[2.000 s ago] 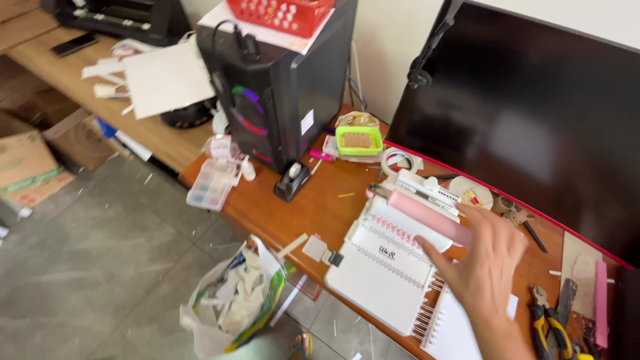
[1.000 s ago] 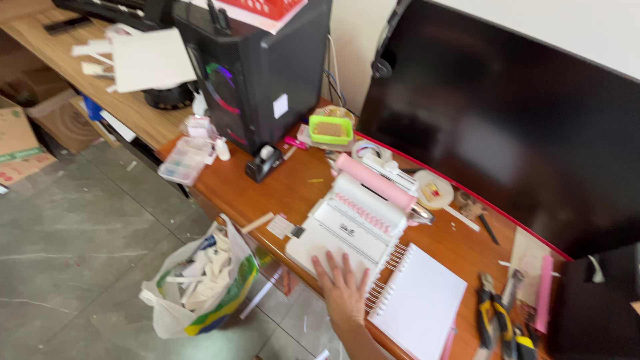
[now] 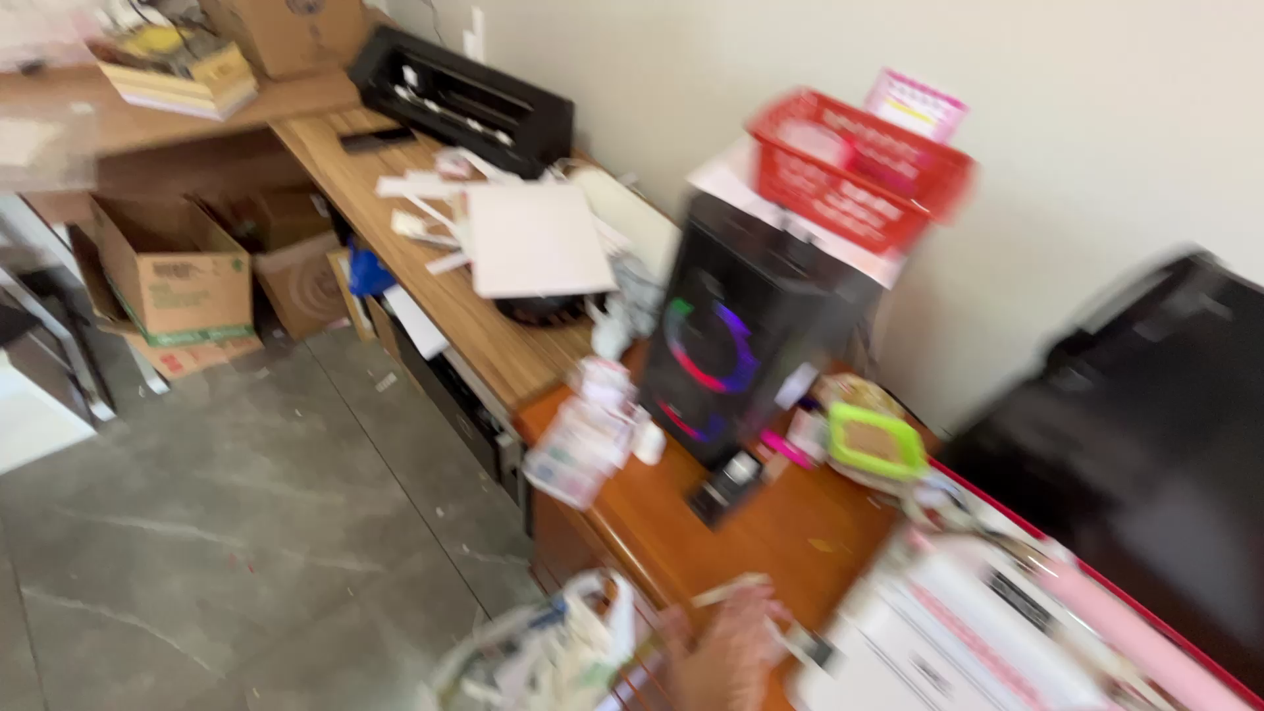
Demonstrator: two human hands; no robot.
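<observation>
My right hand point(image 3: 726, 652) is at the bottom centre, strongly blurred, over the front edge of the reddish-brown desk point(image 3: 820, 543). A thin pale strip point(image 3: 729, 590) lies at its fingertips; whether the fingers hold it cannot be told. Just right of the hand is the white and pink binding machine point(image 3: 923, 657), cut off by the lower edge, with a pink roller point(image 3: 1136, 622) along its far side. A plastic bag of paper scraps point(image 3: 553, 647) is below and left of the hand. My left hand is out of view.
A black computer tower point(image 3: 736, 331) bears a red basket point(image 3: 859, 168). Near it are a black tape dispenser point(image 3: 728, 486), a green tray point(image 3: 876, 441) and a clear compartment box point(image 3: 578, 459). A black cutting machine point(image 3: 464, 99), paper sheets point(image 3: 538, 237), cardboard boxes point(image 3: 193, 281) and a monitor point(image 3: 1136, 434) surround the desk.
The view has swung far to the left. My right hand has left the binding machine's white top, where it rested one second ago, and is now beside it on the left.
</observation>
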